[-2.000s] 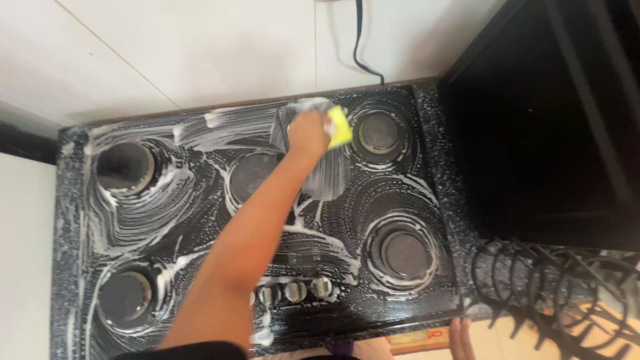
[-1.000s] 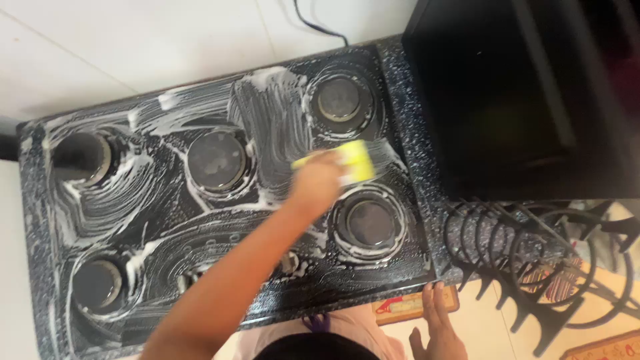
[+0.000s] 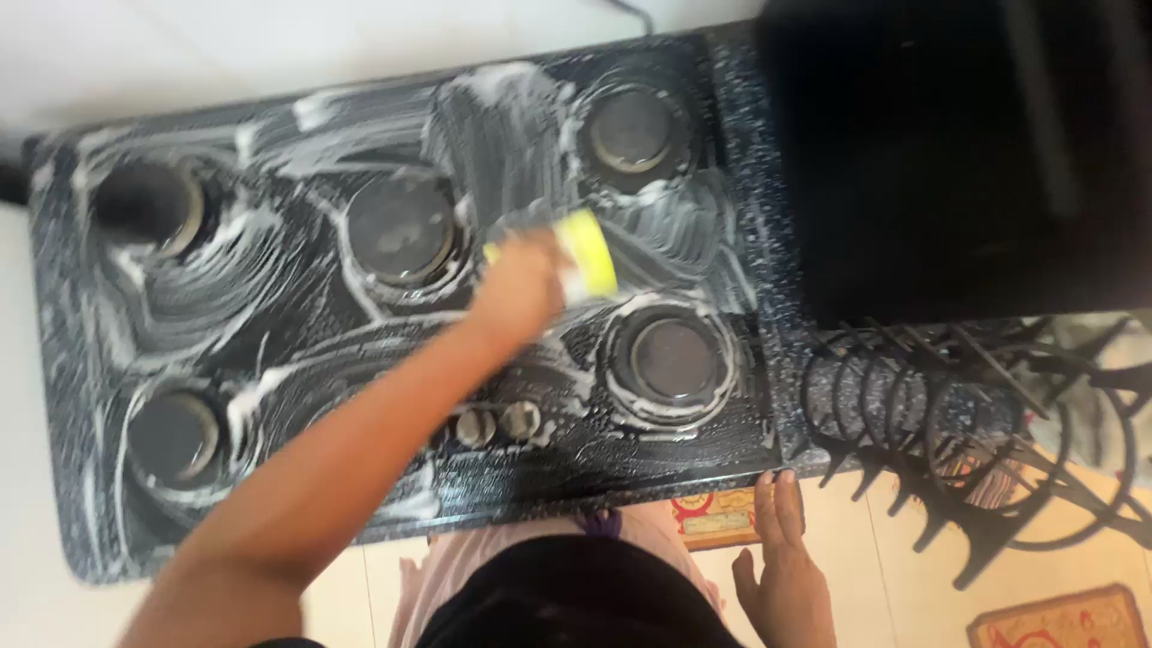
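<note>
My left hand (image 3: 522, 283) reaches across a black cooktop (image 3: 279, 306) and grips a yellow and white sponge (image 3: 589, 255), slightly blurred, between the middle burner (image 3: 402, 227) and the right-hand burners. White foam covers much of the cooktop in curved streaks. The upper right burner (image 3: 632, 130) and lower right burner (image 3: 677, 358) lie on either side of the sponge, bare of grates. Control knobs (image 3: 520, 419) show just beyond my forearm, which hides part of the front. My right hand (image 3: 787, 567) holds nothing; its fingertips touch the front edge, thumb spread.
A large black appliance (image 3: 954, 162) stands on the speckled counter at the right. Black metal pan supports (image 3: 936, 405) are stacked in front of it, with prongs jutting past the counter's edge. A white wall runs behind, with a dark cable (image 3: 634, 11). Patterned mats (image 3: 1062, 621) lie on the floor.
The sponge in my left hand has moved from near the upper right burner down toward the lower right one, then a little up and left. More of my right hand shows. The view has shifted.
</note>
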